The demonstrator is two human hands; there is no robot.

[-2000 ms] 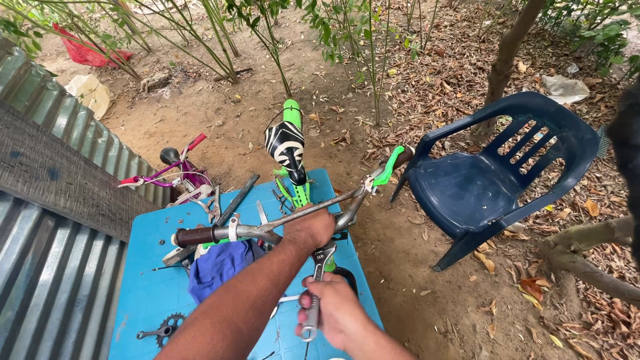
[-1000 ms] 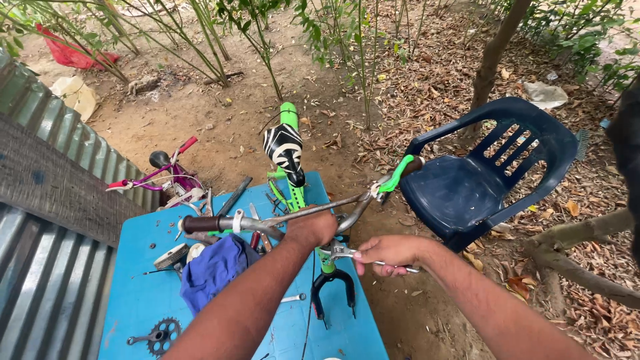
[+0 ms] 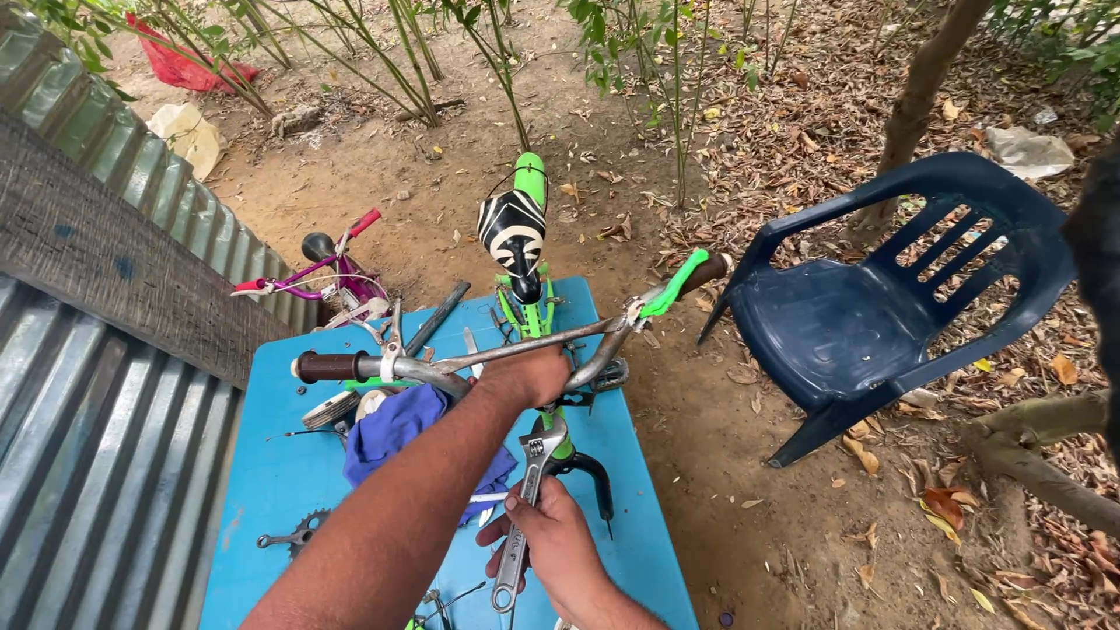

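A small green bicycle frame with a black-and-white saddle (image 3: 512,236) lies over a blue table. Its metal handlebar (image 3: 490,353), with brown grips and a green lever cover (image 3: 675,284), crosses above the table. My left hand (image 3: 535,374) is closed at the middle of the bar, by the stem; its fingers are mostly hidden. My right hand (image 3: 547,534) holds an adjustable wrench (image 3: 525,512) by the handle. The wrench's jaws are at the green head tube (image 3: 557,437), just above the black fork (image 3: 597,481); whether they grip a nut is unclear.
On the blue table (image 3: 254,490) lie a purple cloth (image 3: 394,429), a crankset (image 3: 306,532) and loose tools. A purple bicycle (image 3: 350,276) stands behind. A dark blue plastic chair (image 3: 831,324) is at right, a corrugated metal wall (image 3: 87,472) at left.
My right hand and the wrench have swung from the right side of the head tube to below it, toward me. My left hand stays at the handlebar's middle.
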